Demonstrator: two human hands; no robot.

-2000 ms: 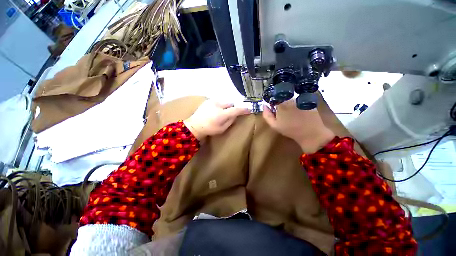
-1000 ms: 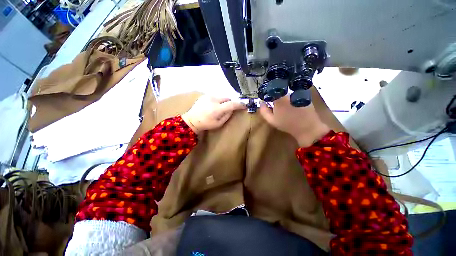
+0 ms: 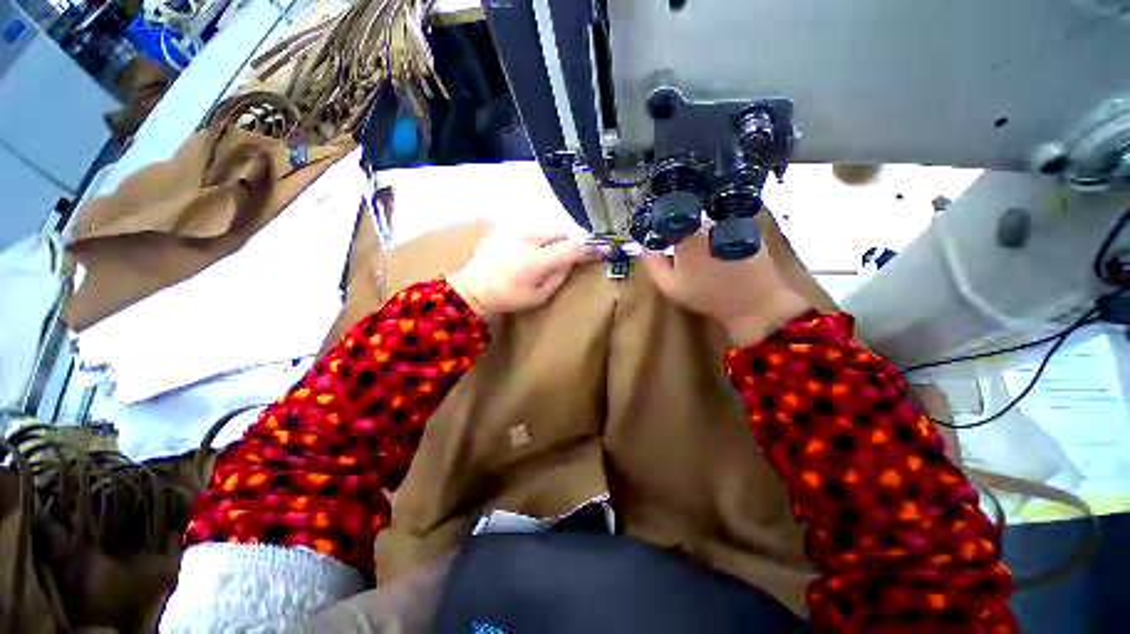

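A brown bag panel (image 3: pixel 545 384) with a centre seam and a small pale rectangle lies under the head of the sewing machine (image 3: pixel 867 87) and hangs down towards me. My left hand (image 3: pixel 514 275) rests on the panel just left of the presser foot (image 3: pixel 618 260), fingertips close to it. My right hand (image 3: pixel 719 282) is on the panel just right of the foot, its fingers partly hidden behind the black tension knobs (image 3: pixel 675 213). Whether either hand pinches the fabric cannot be told.
A white-backed stack (image 3: pixel 223 303) with a brown piece (image 3: pixel 186 211) on top lies at the left. Brown strap bundles (image 3: pixel 359 62) are behind it, and more looped straps (image 3: pixel 99 508) are at lower left. A black cable (image 3: pixel 991 419) loops at the right.
The machine head and table have shifted slightly left and up in view. Both hands stay beside the presser foot. The panel looks little changed.
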